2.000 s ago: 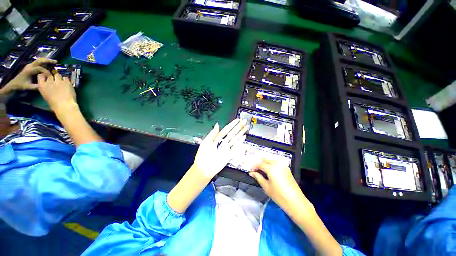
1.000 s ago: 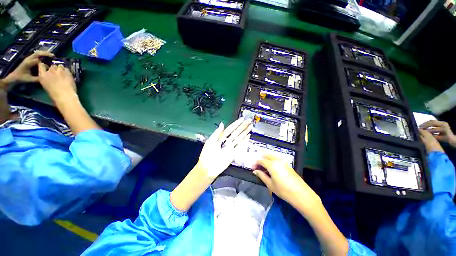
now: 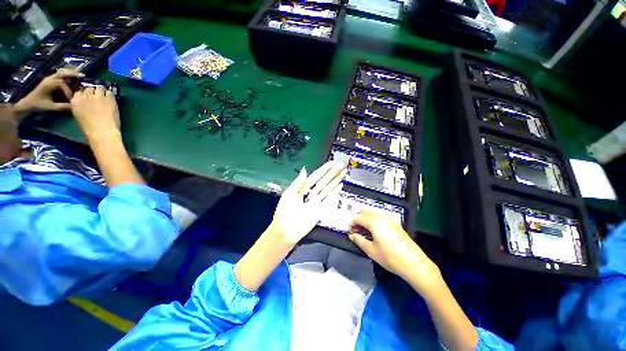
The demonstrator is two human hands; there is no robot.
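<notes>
A black foam tray (image 3: pixel 416 179) in front of me holds a column of phone units. The nearest phone unit (image 3: pixel 338 214) is whitish inside and lies in the tray's front pocket. My left hand (image 3: pixel 302 206) is spread palm up over the unit's left edge, fingers apart; a tiny dark sliver shows near the palm. My right hand (image 3: pixel 374 233) is over the unit's lower right part, with thumb and index finger close together; whether a small part is between them cannot be seen. A pile of small black parts (image 3: pixel 280 139) lies left of the tray on the green mat.
A taller stack of foam trays (image 3: pixel 480 226) stands to the right, another stack (image 3: pixel 292 48) at the back. A blue parts bin (image 3: pixel 147 60) and a clear bag of pale parts (image 3: pixel 206 63) lie back left. A neighbour's hands (image 3: pixel 93 103) work at the far left.
The neighbour's hands seen at the right edge a second ago are gone from there. The view has shifted slightly. My hands have stayed almost in place over the nearest unit.
</notes>
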